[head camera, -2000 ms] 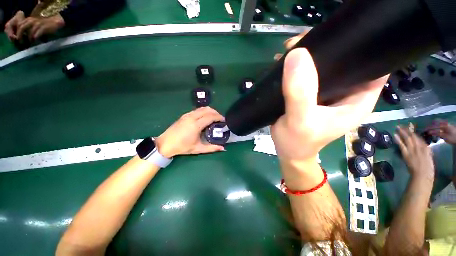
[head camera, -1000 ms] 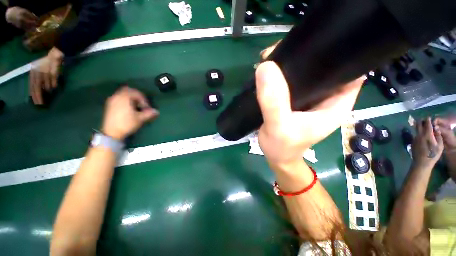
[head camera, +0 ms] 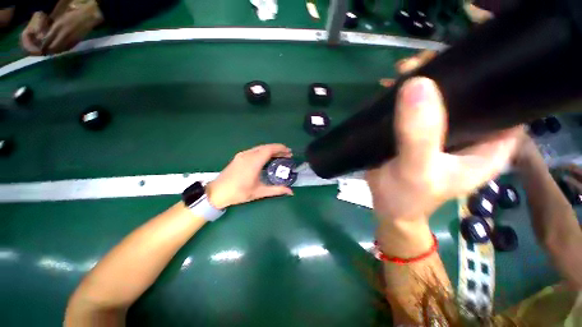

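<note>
My left hand (head camera: 252,174) holds a round black part (head camera: 282,172) with a small white square on top, at the near white rail. My right hand (head camera: 421,150) is wrapped around a thick black tapered dispenser (head camera: 364,137). The dispenser slants down to the left and its thin end is at the right edge of the held part. A pale nozzle tip shows faintly there; whether it touches the part I cannot tell. A white paper (head camera: 355,192) lies under the dispenser, partly behind my right hand.
Several black parts stand on the green surface beyond the rail (head camera: 96,188), one at the left (head camera: 94,118). A perforated strip (head camera: 475,274) with parts lies right, near a neighbour's arm (head camera: 552,211). Another person's hands (head camera: 60,32) are top left. A grey post (head camera: 335,22) stands at the far rail.
My left hand has come back from the left and now holds a part below the dispenser's tip. More parts show at the left. The neighbour's arm has reached forward behind my right hand.
</note>
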